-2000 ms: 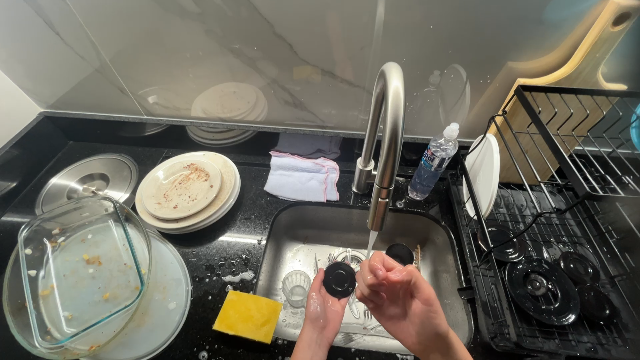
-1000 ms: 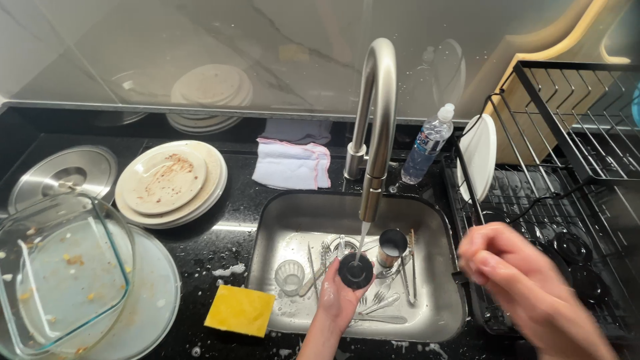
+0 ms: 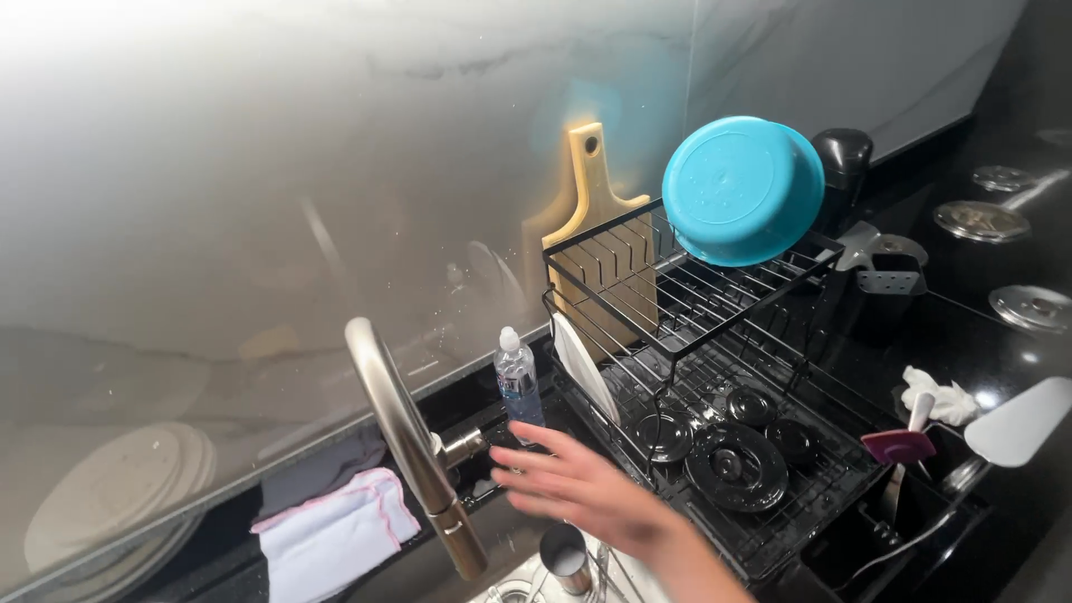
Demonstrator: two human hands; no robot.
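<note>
My right hand, blurred and with its fingers apart, reaches over the sink's right side near the base of the brushed metal faucet. Nothing shows in it. Just behind its fingertips stands a clear plastic bottle with a white cap. Below the hand a metal cup and some cutlery lie in the steel sink. No water shows under the spout. My left hand is out of view. Several black round lids rest in the black dish rack, right of my right hand.
A light blue basin leans on the rack's upper tier, a wooden cutting board behind it. A white plate stands in the rack. A folded white cloth lies left of the faucet. Utensils, including a purple-headed one, stand at right.
The view has swung up and to the right. My left hand, seen earlier holding a black round piece in the sink, has left the view. The stream from the faucet no longer shows.
</note>
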